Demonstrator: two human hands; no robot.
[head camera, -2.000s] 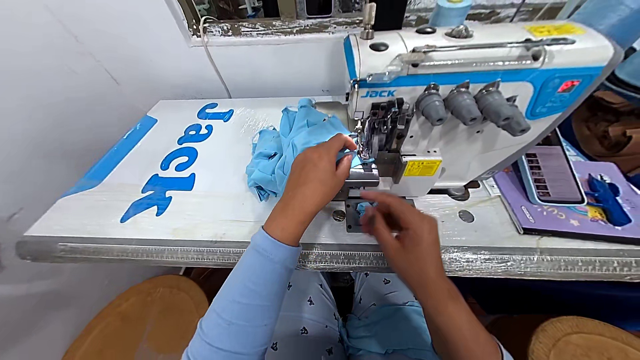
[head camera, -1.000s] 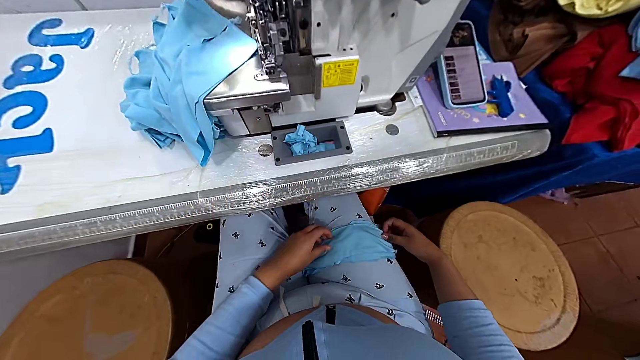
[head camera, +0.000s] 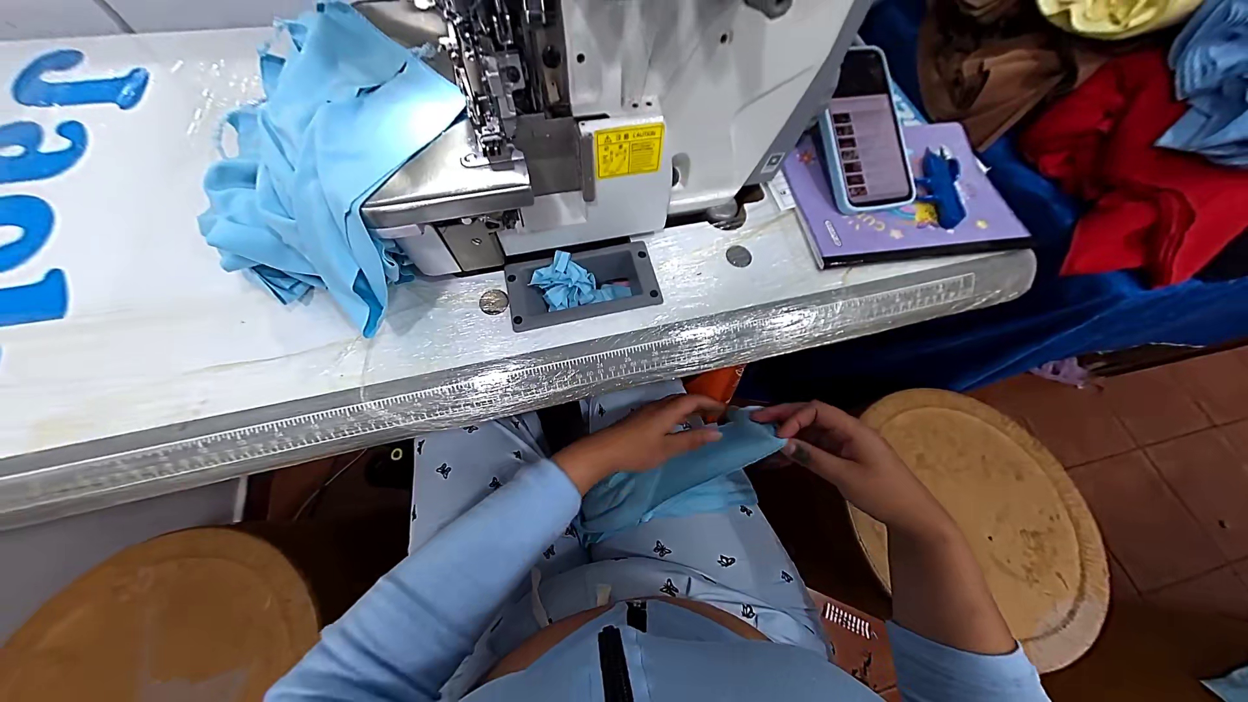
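Note:
A piece of light blue fabric (head camera: 673, 487) lies across my lap. My left hand (head camera: 648, 439) holds its upper part with the fingers, and my right hand (head camera: 834, 448) pinches its right corner between thumb and fingers. Above them, on the table, a heap of light blue fabric (head camera: 312, 156) rests against the left side of a white overlock sewing machine (head camera: 624, 205), partly over its metal bed. Light blue scraps (head camera: 570, 283) lie in a grey tray (head camera: 639, 263) set into the table in front of the machine.
The table's front edge (head camera: 468, 390) bears a ruler scale. At the right, a phone (head camera: 868, 136) and a blue thread snipper (head camera: 941, 185) lie on a purple notebook (head camera: 975, 229), near red cloth (head camera: 1150, 166). Round wooden stools (head camera: 985, 517) stand at both sides.
Both hands have gone from the machine down to the lap, where they hold the light blue fabric. Since one second ago, its right end has been lifted. The view has tilted down.

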